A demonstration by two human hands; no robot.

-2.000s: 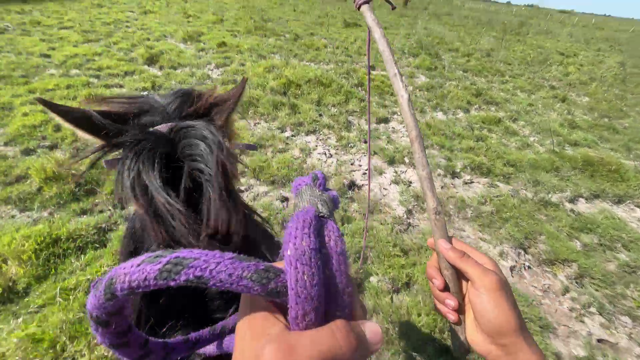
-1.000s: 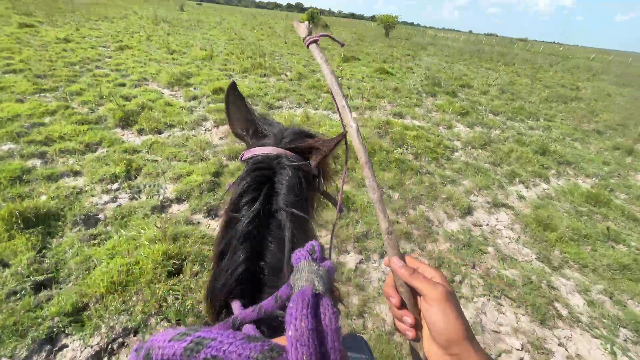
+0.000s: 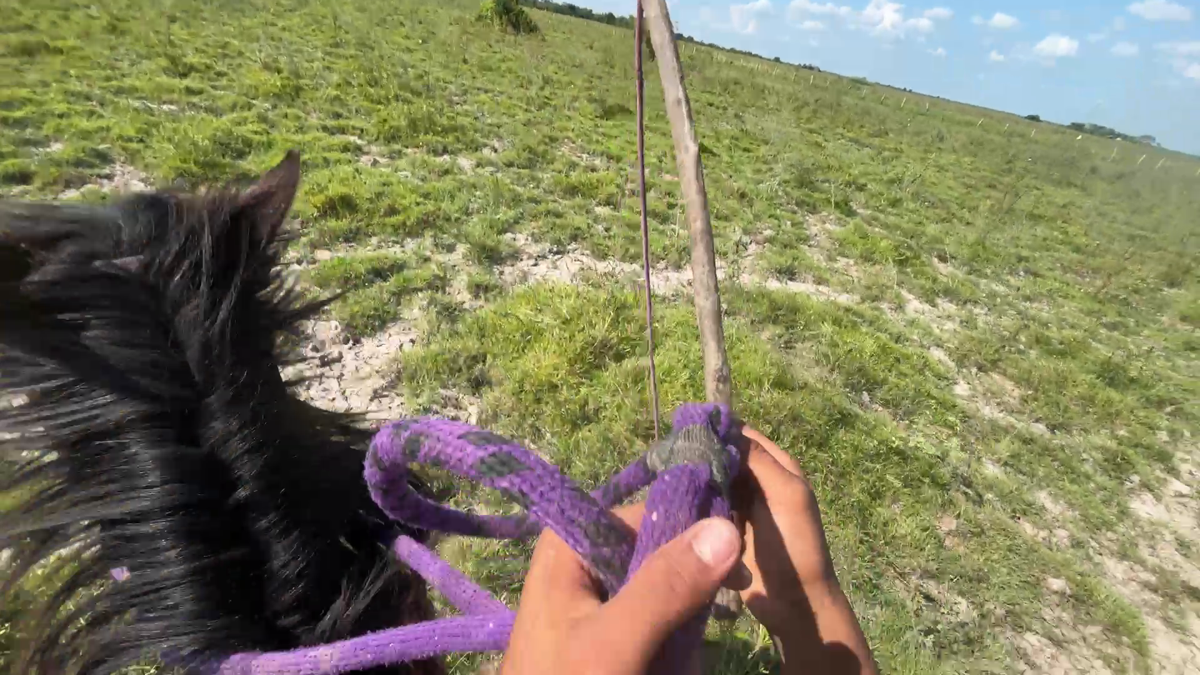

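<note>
My left hand is closed around thick purple rope reins with dark patches, its thumb lying across them. Just above the thumb, a grey binding wraps the rope. Behind the reins, my right hand grips the lower part of a long wooden stick, which stands nearly upright; the reins partly hide its fingers. A thin dark purple cord hangs down left of the stick. The two hands are close together.
A horse's black mane and neck fill the left side, with one ear raised. Around lies grassy ground with pale bare soil patches. A bush and a distant fence line stand near the horizon.
My left hand, out of clear sight a second ago, shows again on the reins. The reins and my right hand with the stick have come close together. The horse's head now appears farther left.
</note>
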